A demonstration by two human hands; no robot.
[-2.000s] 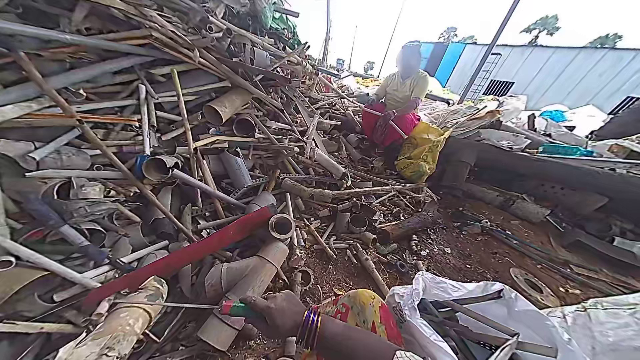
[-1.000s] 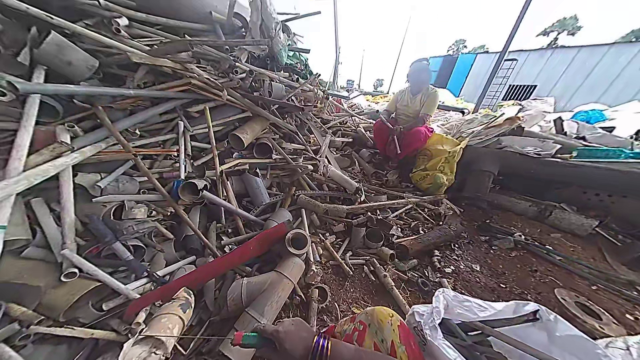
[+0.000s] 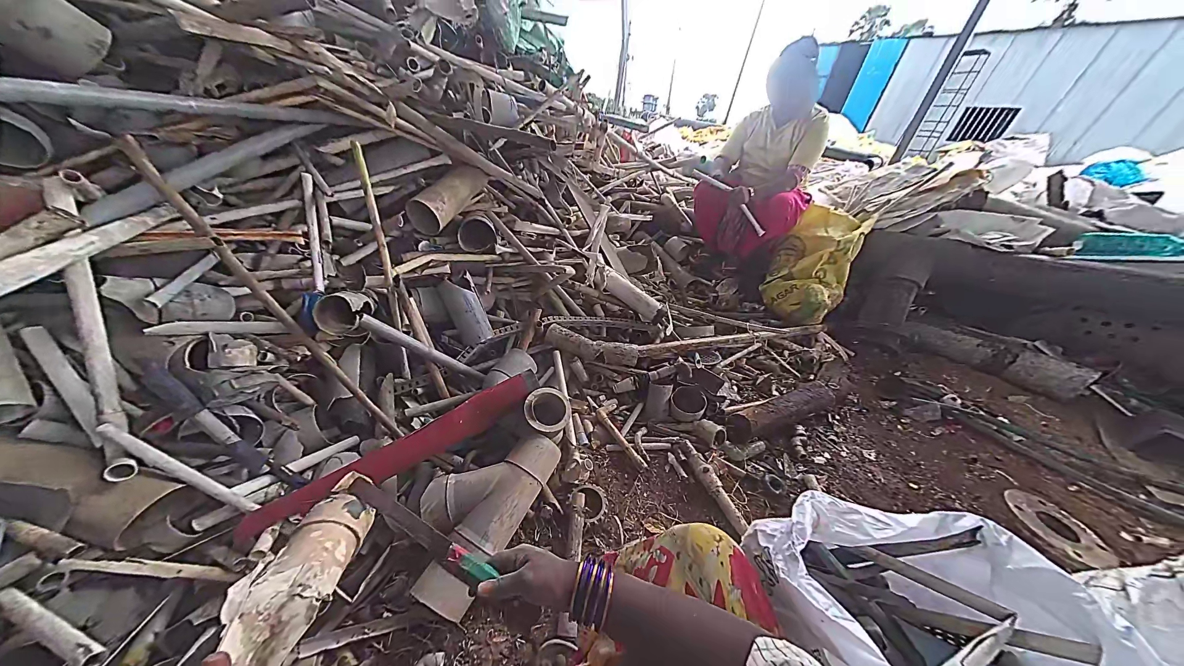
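My right hand (image 3: pixel 529 575), with bangles at the wrist, grips the green and red handle (image 3: pixel 474 564) of a long, dark flat blade (image 3: pixel 405 518). The blade points up and left, its far end by the broken top of a tan, cracked pipe (image 3: pixel 301 564). At the bottom edge, what looks like a fingertip of my left hand (image 3: pixel 218 659) shows at the pipe's lower end; the rest of that hand is out of view. A red strip (image 3: pixel 388 462) lies behind the pipe, and a grey pipe elbow (image 3: pixel 486 486) lies just above my right hand.
Heaped scrap pipes and sticks (image 3: pixel 435 268) fill the left and middle. An open white sack (image 3: pixel 1045 573) of dark strips stands at lower right, near a flat ring (image 3: pixel 1059 527). Farther back, a seated person (image 3: pixel 772 157) holds a thin pipe beside a yellow sack (image 3: pixel 814 264).
The blade, a thin line across the tan pipe earlier, now shows its broad side and points up and left. The seated person now holds a long, thin pipe slanting across the body.
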